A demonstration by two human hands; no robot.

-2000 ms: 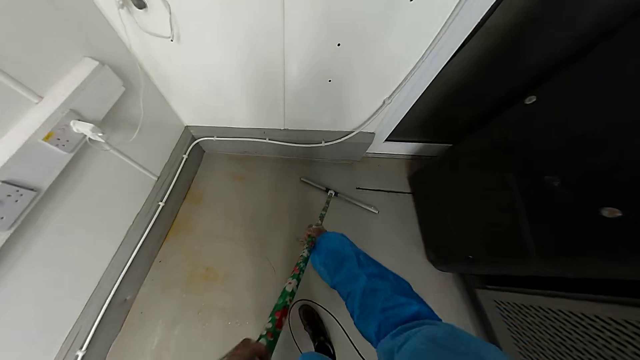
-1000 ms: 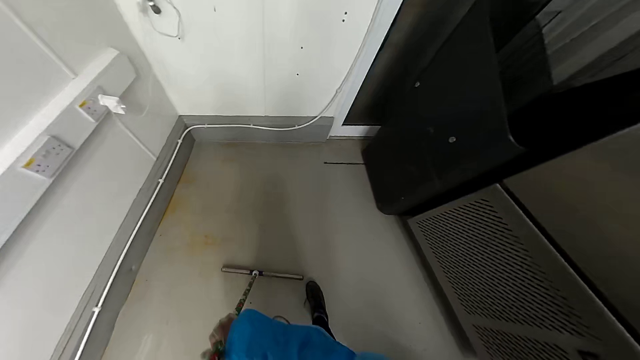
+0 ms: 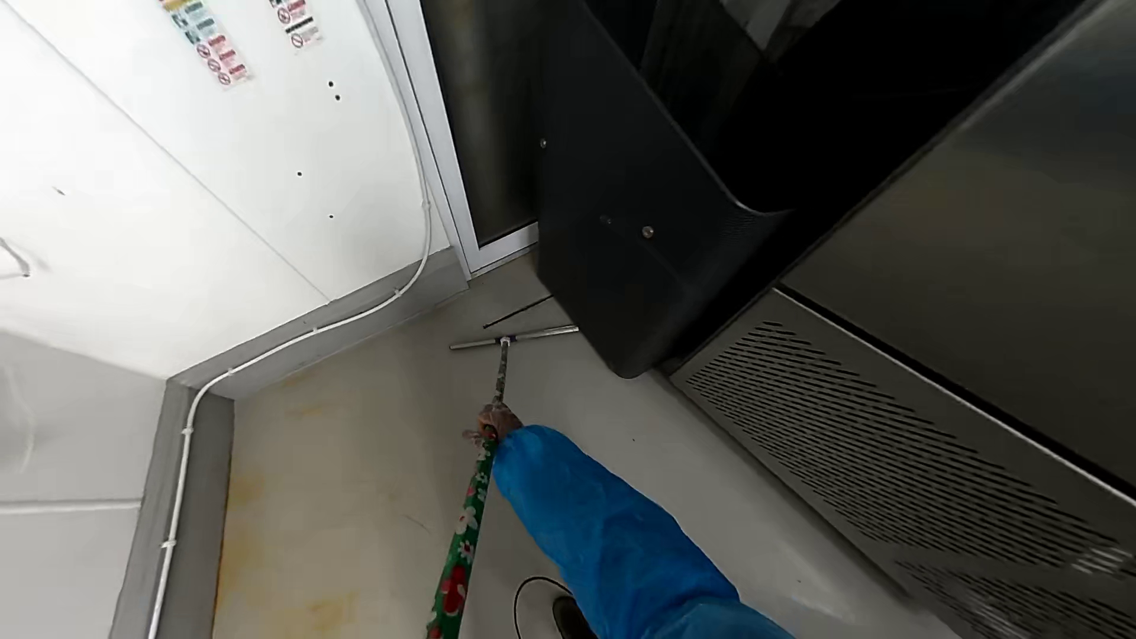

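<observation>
My right hand [image 3: 499, 421], at the end of a blue protective sleeve [image 3: 612, 524], is closed around a green floral-patterned pole [image 3: 464, 541] just below centre. At the pole's far end, a metal floor squeegee head [image 3: 541, 334] lies across the floor near the black machine panel. Its right end reaches the panel's lower edge. A thin dark rod or cable [image 3: 519, 311] lies just beyond the squeegee. The pole's near end runs out of the bottom of the view. My left hand is not in view.
A black machine panel [image 3: 621, 195] and a perforated metal cabinet [image 3: 852, 444] stand on the right. A white-framed door [image 3: 459, 177] is beyond. White cable trunking [image 3: 315, 333] follows the grey skirting. A dark shoe [image 3: 571, 617] and a looped cable [image 3: 524, 593] are near the bottom.
The squeegee head has moved from close to my foot out to the floor beside the thin dark rod and the black panel. My right arm now reaches forward. The view has turned right.
</observation>
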